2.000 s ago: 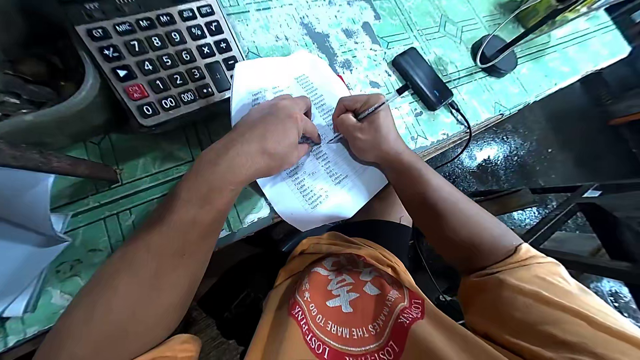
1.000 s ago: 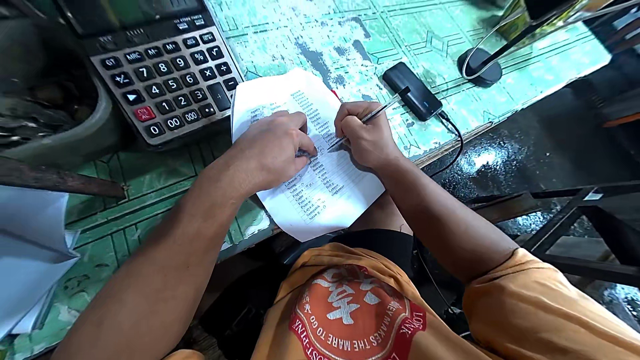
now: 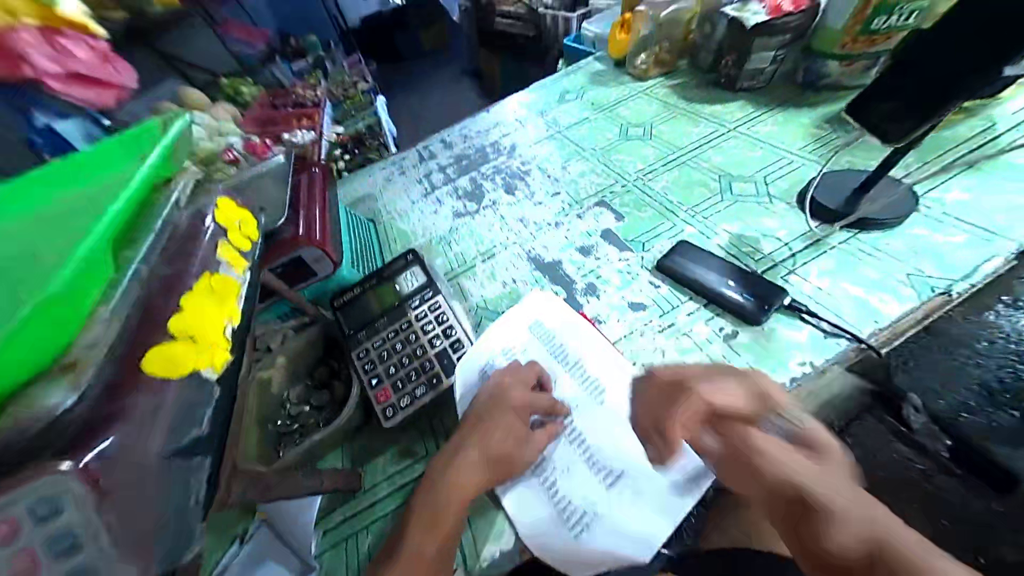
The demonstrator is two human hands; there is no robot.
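Observation:
A white printed sheet lies over the near edge of the green patterned table. My left hand rests on the sheet with its fingers bent; whether something is between them cannot be told. Over the sheet's right side is my right hand, badly blurred, so what its fingers hold does not show. A desk calculator lies just left of the sheet. Beyond my right hand is a black power bank or phone with a cable plugged in.
A container of coins stands left of the calculator, beside a dark red box. A green tray is at the far left. At the right stands a round-based phone holder; jars and packages line the far edge.
The view has swung up and widened to show more of the table and stall. My right hand, which held a pen to the sheet earlier, is now blurred by motion at the sheet's right side.

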